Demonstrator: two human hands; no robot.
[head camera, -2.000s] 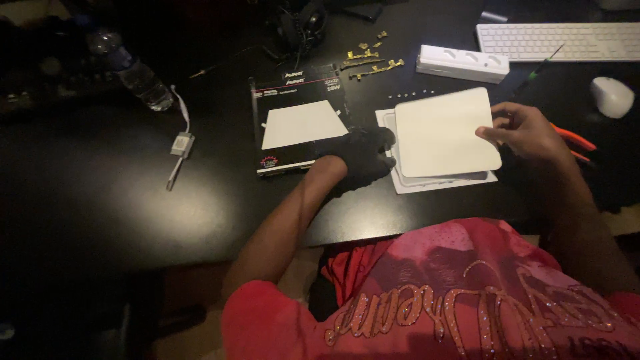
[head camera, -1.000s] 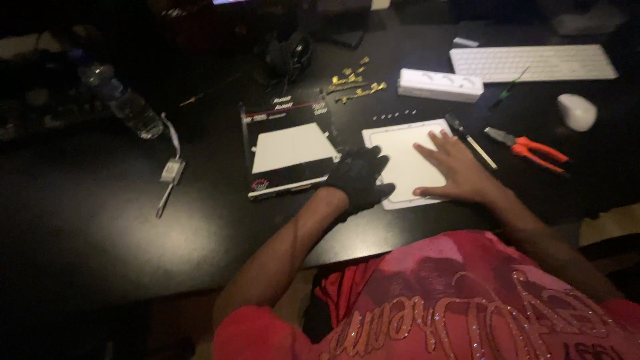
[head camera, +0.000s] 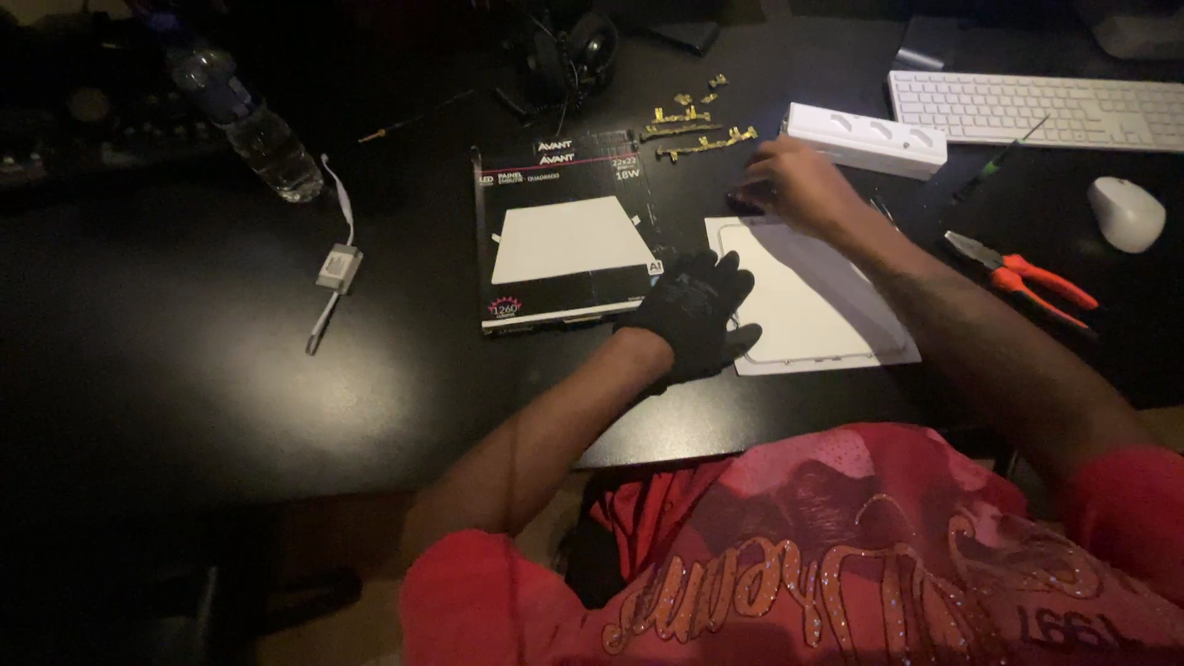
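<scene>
A square white LED panel (head camera: 805, 296) lies flat on the black desk. My left hand (head camera: 703, 305), in a black glove, rests at its left edge with fingers spread, next to the black LED panel box (head camera: 573, 240). My bare right hand (head camera: 791, 180) is over the panel's far edge, fingers bent down to the desk where small screws lay; whether it pinches one is hidden. Brass terminal strips (head camera: 708, 143) lie just beyond, and a white power strip (head camera: 865, 139) is beside that hand. Combination pliers with orange handles (head camera: 1022, 277) lie right of my forearm.
A white LED driver with leads (head camera: 339, 268) and a water bottle (head camera: 250, 129) lie at the left. Headphones (head camera: 573, 55) are at the back. A keyboard (head camera: 1045, 111), a mouse (head camera: 1127, 213) and a thin screwdriver with a green part (head camera: 994, 166) are at the right.
The white sheet that my right hand held raised two seconds ago now lies flat on the frame. My right hand has left the panel's surface and moved to its far edge. My left hand stays at the left edge.
</scene>
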